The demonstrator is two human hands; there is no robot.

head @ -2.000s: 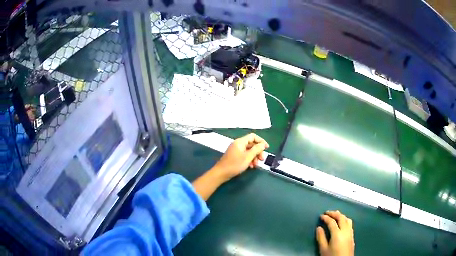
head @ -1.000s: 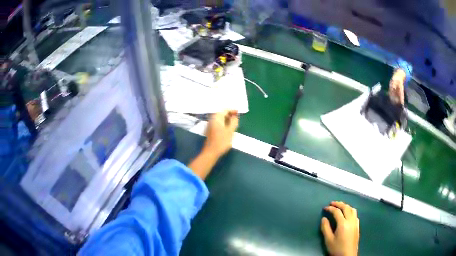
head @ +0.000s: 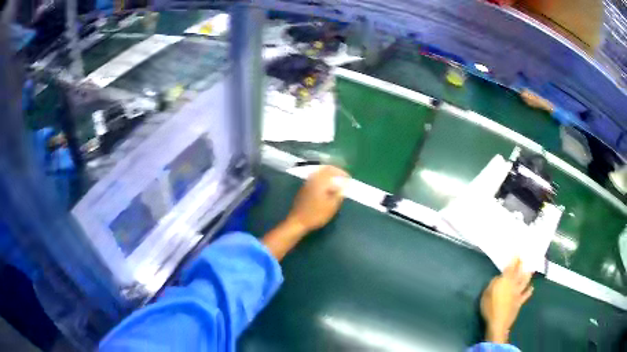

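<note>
An open projector unit (head: 528, 187) with black parts sits on a white sheet (head: 491, 223) on the conveyor at the right. The sheet's near corner reaches over the white rail. My right hand (head: 507, 297) is at that near corner with its fingertips touching it; whether it grips the sheet is unclear. My left hand (head: 318, 199) rests on the white rail at the left, fingers curled, with nothing visible in it. The picture is blurred.
More open units (head: 299, 72) stand on white sheets (head: 295, 122) on the belt at the far left. The mesh frame with a work instruction sheet (head: 161, 185) rises at left. The green bench (head: 385, 282) lies in front. Another person's hand (head: 536, 100) is beyond the belt.
The unit on the right, absent at first, has come nearer the rail, and the other person's hand has left it. My right hand has moved up to the sheet's corner. The view has shifted.
</note>
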